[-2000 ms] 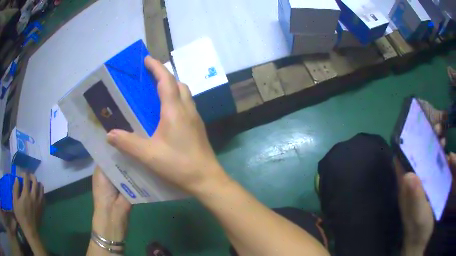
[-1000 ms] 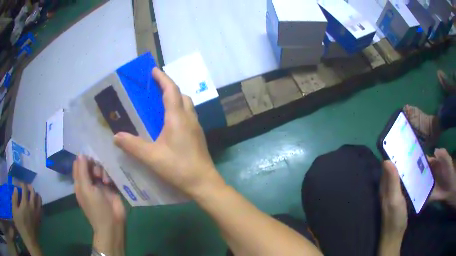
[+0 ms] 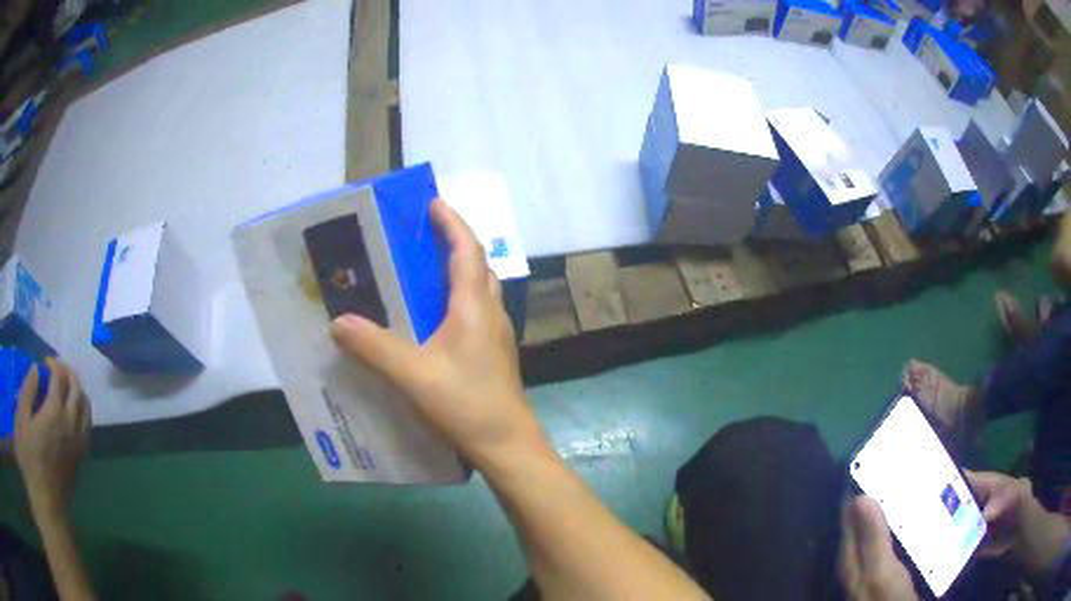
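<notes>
My right hand grips a blue and white retail carton, thumb on the white face and fingers on the blue side. The white face is towards me, with a dark picture panel, small lettering and a blue oval logo near its lower end. The carton is tilted, in the air over the edge of the white sheet. My left hand is not in view. A white-topped carton stands partly hidden behind my right hand.
Cartons stand on the left sheet and right sheet, including a stack. Wooden pallet slats edge the green floor. At left a neighbour's hand holds a blue carton; at right a person holds a lit phone.
My left hand has left the carton and gone out of view. My right hand and the carton have shifted right, and the carton is more upright. The view shows more of the far sheet.
</notes>
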